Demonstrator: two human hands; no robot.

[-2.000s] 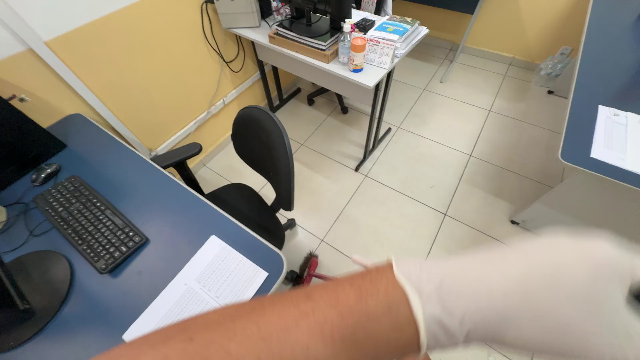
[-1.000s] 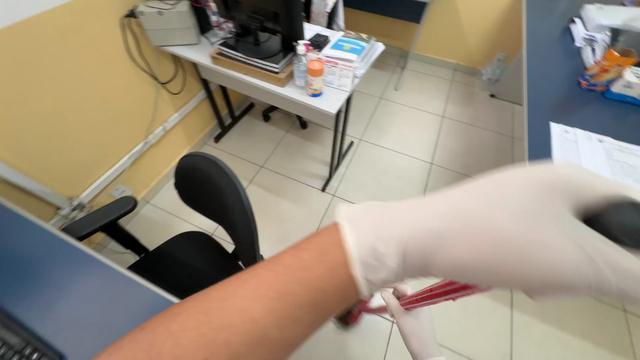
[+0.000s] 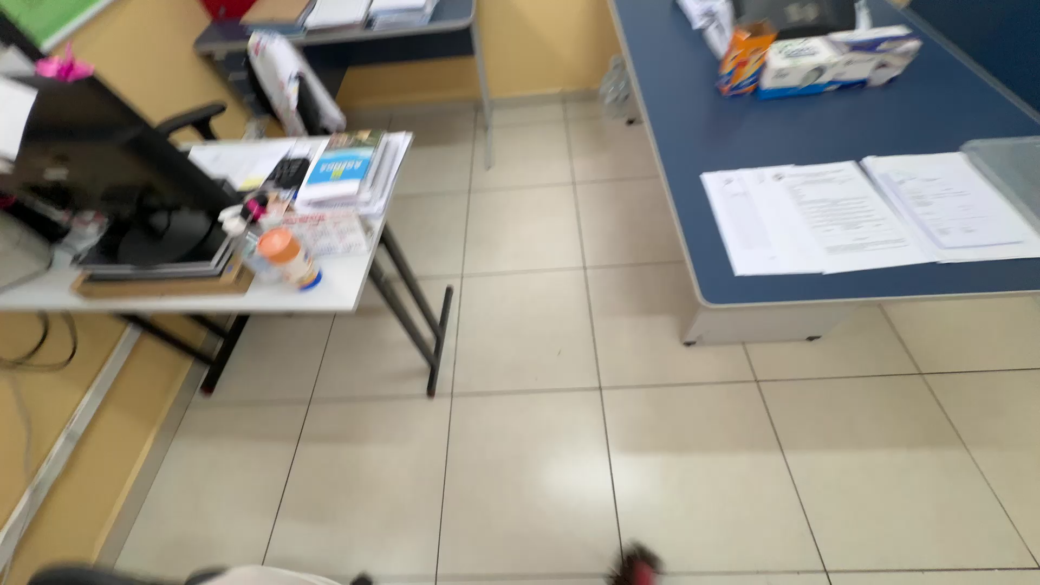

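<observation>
Only a pale sliver at the bottom left edge shows, most likely my gloved left hand [image 3: 264, 577]; its fingers and anything in them are cut off. A small black tip [image 3: 361, 579] lies just to the right of it. Further right, at the bottom edge, a red brush head with dark bristles [image 3: 636, 565] appears blurred above the tiled floor [image 3: 528, 471]. The rest of the brush is out of frame. My right hand is not in view.
A white desk [image 3: 333, 276] at left bears a monitor [image 3: 114, 154], an orange-capped bottle [image 3: 288, 258] and books [image 3: 345, 171]. At right, a blue table [image 3: 674, 122] holds papers [image 3: 845, 215] and boxes [image 3: 837, 61]. A black chair's edge [image 3: 106, 575] shows bottom left.
The view has swung right and forward. The gloved left hand and forearm, large across the lower frame before, have nearly left view. The other gloved hand by the red handle is no longer visible.
</observation>
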